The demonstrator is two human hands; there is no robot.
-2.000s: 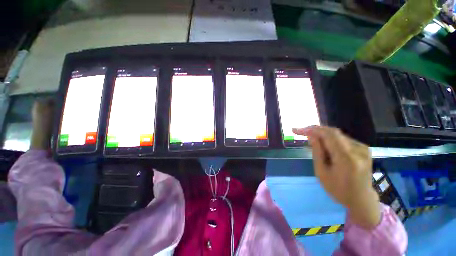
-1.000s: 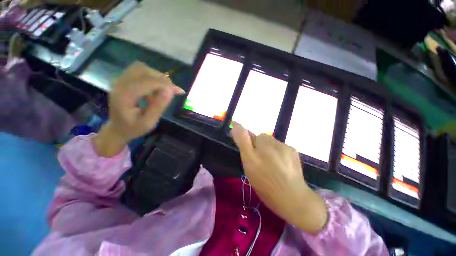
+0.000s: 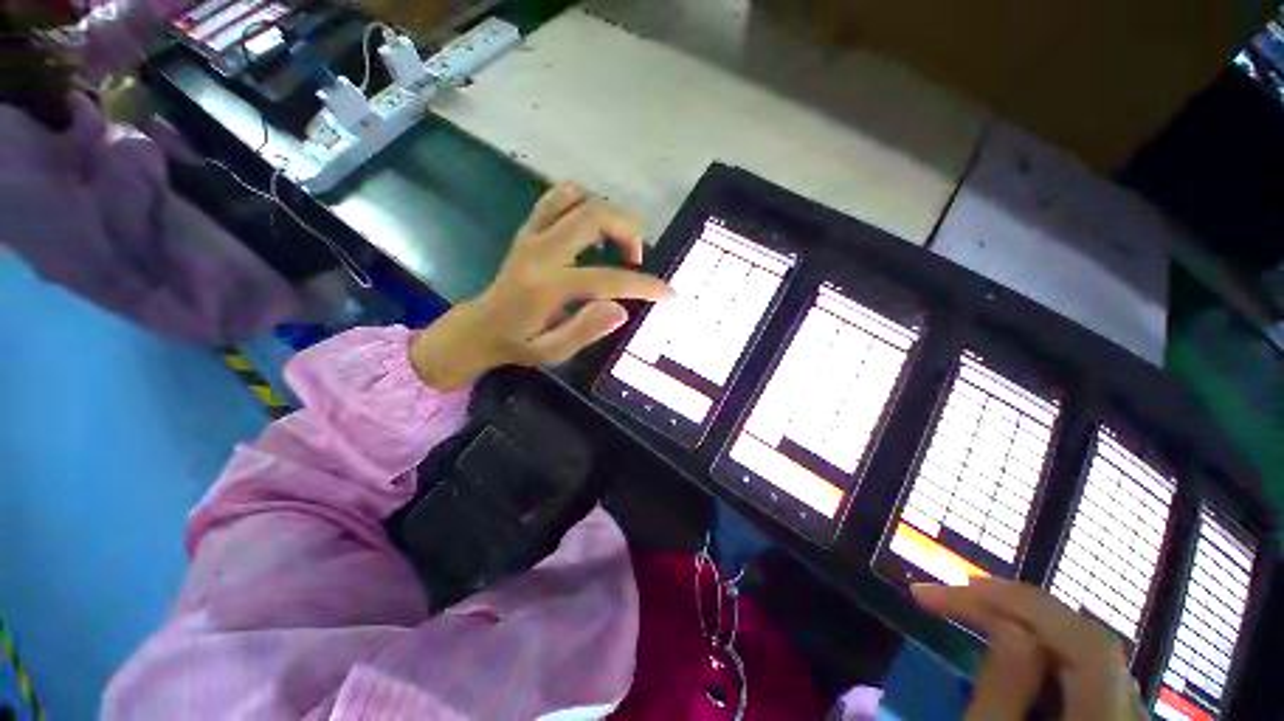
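Observation:
A long black phone tray (image 3: 972, 299) lies slanted across the bench with several phones side by side, their screens lit with list rows or grids. My left hand (image 3: 556, 289) is at the leftmost phone (image 3: 708, 321), index fingertip over the left edge of its screen, fingers apart, nothing seen in it. My right hand (image 3: 1049, 641) is at the lower right, partly cut off by the bottom edge, fingertip near the bottom edge of the middle phone (image 3: 982, 458), over its orange strip. Nothing shows in it.
A white power strip (image 3: 408, 102) with plugs lies at the upper left, a thin white cable beside it. Pale boards (image 3: 789, 120) lie behind the tray. Another person's pink sleeve (image 3: 127, 211) is at the left. A dark block (image 3: 493, 486) is below my left forearm.
The view has turned left. The screens changed from mostly plain white to rows and grids. My left hand moved onto the leftmost phone; my right hand moved right, from the second phone to the middle one.

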